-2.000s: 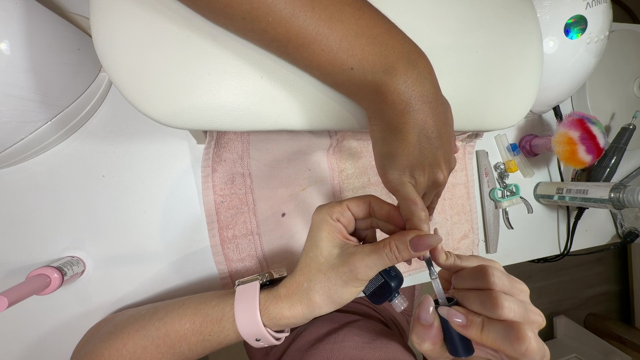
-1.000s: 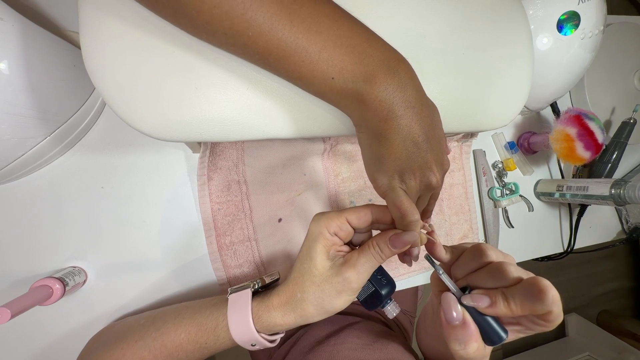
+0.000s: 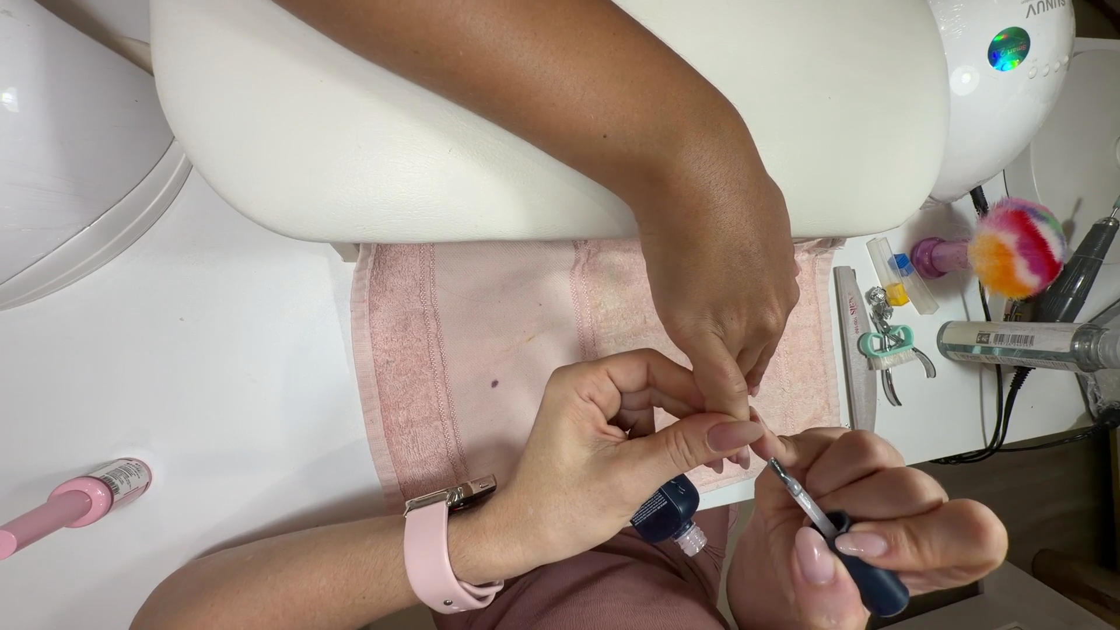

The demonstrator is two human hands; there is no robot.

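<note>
My left hand (image 3: 604,455), with a pink-banded watch (image 3: 437,551) at the wrist, pinches a finger of another person's hand (image 3: 722,271) between thumb and index finger. A dark blue nail polish bottle (image 3: 667,509), its neck uncapped and pointing down to the right, is tucked by my left palm, partly hidden. My right hand (image 3: 866,516) grips the dark cap (image 3: 871,573) of a nail polish brush (image 3: 798,492). The bristles point up and left, close to the pinched fingertip; whether they touch the nail cannot be told.
The person's forearm crosses a white padded armrest (image 3: 350,131) above a pink towel (image 3: 507,350). At right lie a nail file (image 3: 856,341), cuticle nippers (image 3: 884,337), a fluffy-topped brush (image 3: 1015,248), a clear bottle (image 3: 1015,344) and cables. A pink bottle (image 3: 87,499) lies at left; white lamps stand at both sides.
The brush in my right hand has moved away from the pinched fingertip and back close to it at a changed angle. My left hand keeps hold of the person's finger.
</note>
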